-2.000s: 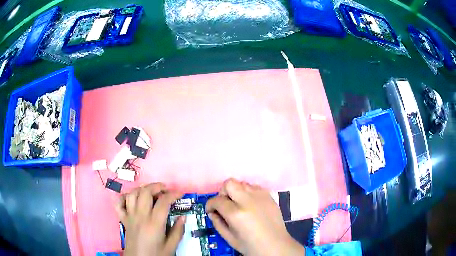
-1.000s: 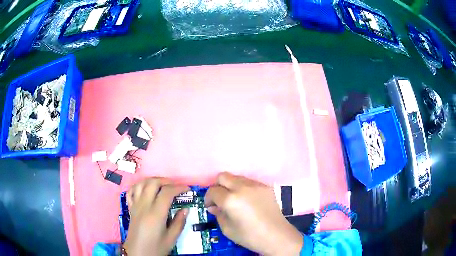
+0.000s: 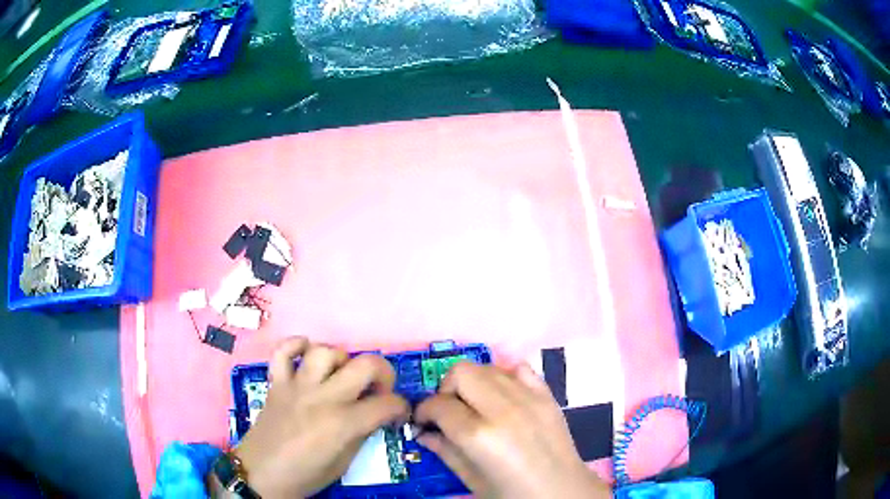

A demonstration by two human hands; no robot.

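Observation:
A blue device housing (image 3: 475,355) lies at the near edge of the pink mat. It holds a green circuit board with a white-silver module (image 3: 369,460), and a small green board (image 3: 444,368) at its upper right. My left hand (image 3: 322,409) lies over the housing's left and middle, fingers bent. My right hand (image 3: 498,424) comes from the right, thumb and fingertips close together at the board's right edge. The fingertips of both hands nearly meet; whether they hold a small part cannot be seen. The housing's lower edge is out of the picture.
Small black and white wired parts (image 3: 234,287) lie on the mat's left. A larger blue bin (image 3: 141,255) is at left, a smaller one (image 3: 771,292) at right. Black pads (image 3: 588,432) and a coiled blue cord (image 3: 639,417) are at lower right. Other units (image 3: 181,49) lie beyond.
My left hand has moved right and inward over the board, and my right hand has shifted slightly right and down. More of the housing's upper edge and the small green board now shows.

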